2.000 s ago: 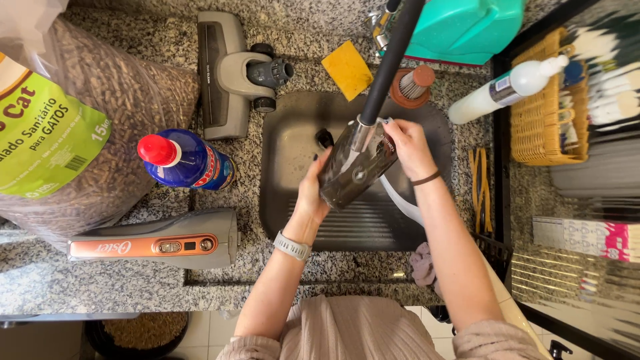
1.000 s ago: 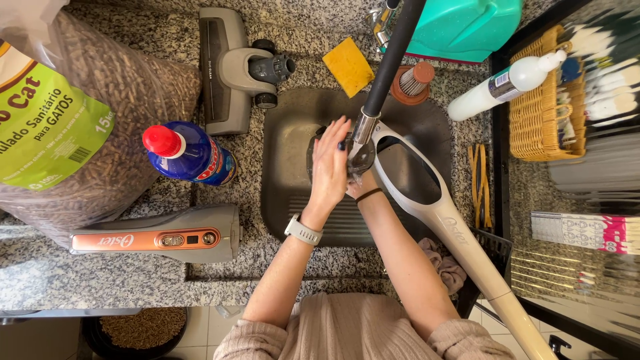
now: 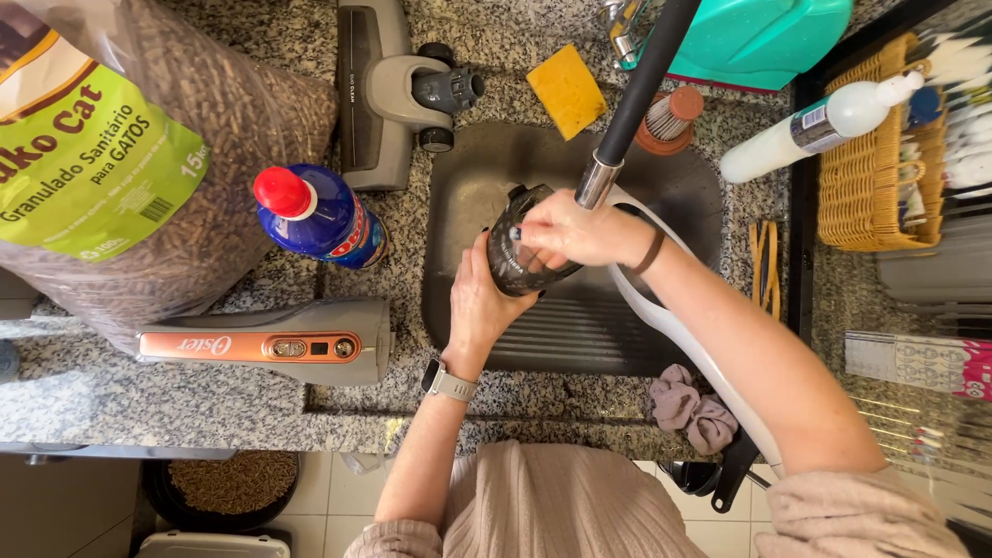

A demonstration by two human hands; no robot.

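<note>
Over the steel sink point(image 3: 573, 333), my left hand point(image 3: 484, 298) grips a dark translucent vacuum cleaner dust cup point(image 3: 508, 267) from its near left side. My right hand point(image 3: 585, 232) lies across the cup's upper right side with its fingers curled against the wall; whether it holds anything small is hidden. Just above that hand, the metal end of a black faucet hose point(image 3: 639, 85) points down. A pale vacuum cleaner handle point(image 3: 659, 310) leans in the sink under my right forearm. The pink pleated filter point(image 3: 670, 120) stands at the sink's back edge.
Left of the sink are a floor head point(image 3: 387, 93), a blue bottle with a red cap point(image 3: 322, 217), an Oster handheld vacuum body point(image 3: 271, 341) and a large litter bag point(image 3: 155, 155). Around it lie a yellow sponge point(image 3: 566, 91), a spray bottle point(image 3: 821, 128), a wicker basket point(image 3: 883, 170) and a cloth point(image 3: 690, 411).
The dust cup, largely hidden by my hands a second ago, shows again between them. My right hand has moved up onto its side, and my left hand now holds it from the near left.
</note>
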